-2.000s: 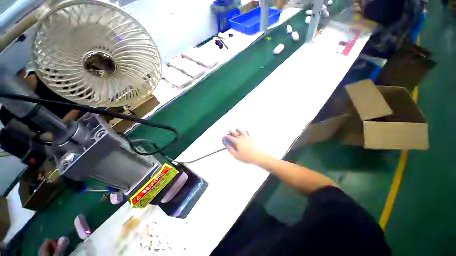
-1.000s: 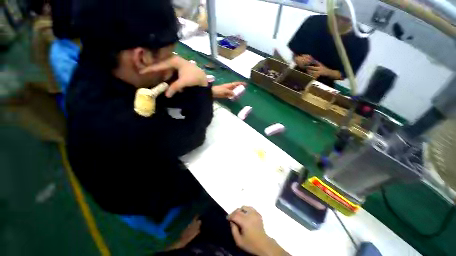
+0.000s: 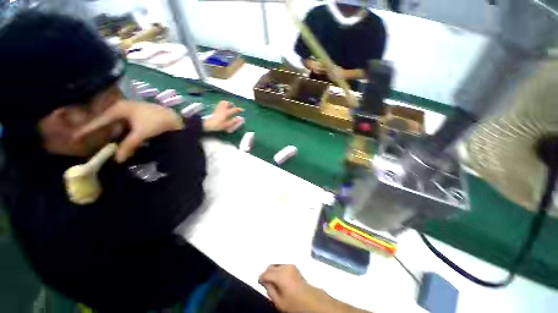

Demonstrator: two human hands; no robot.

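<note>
My right hand [image 3: 287, 287] is cut off in part at the bottom centre, fingers curled, at the bench's front edge. Nothing shows in it, but its palm is hidden. My left hand is not in view. The grey pneumatic press [image 3: 404, 189] stands right of centre, with its yellow and red warning label [image 3: 364, 237] over the dark fixture [image 3: 339, 250]. Whether a housing lies in the fixture is too blurred to tell. The blue-grey control box [image 3: 438, 293] lies right of the fixture, away from my hand. Pale pink housings [image 3: 285, 154] lie on the green belt.
A person [image 3: 110, 244] in black sits close at left, one hand reaching over the conveyor belt [image 3: 312, 165]. Another person [image 3: 345, 40] sits across it behind cardboard parts boxes [image 3: 293, 101]. The blurred fan [image 3: 517, 128] is at right, with a black hose [image 3: 489, 282] curving below.
The view has swung left from the fan side to the neighbouring person. My right hand has left the control box and now rests at the bench edge. The neighbour's far hand has opened over the belt.
</note>
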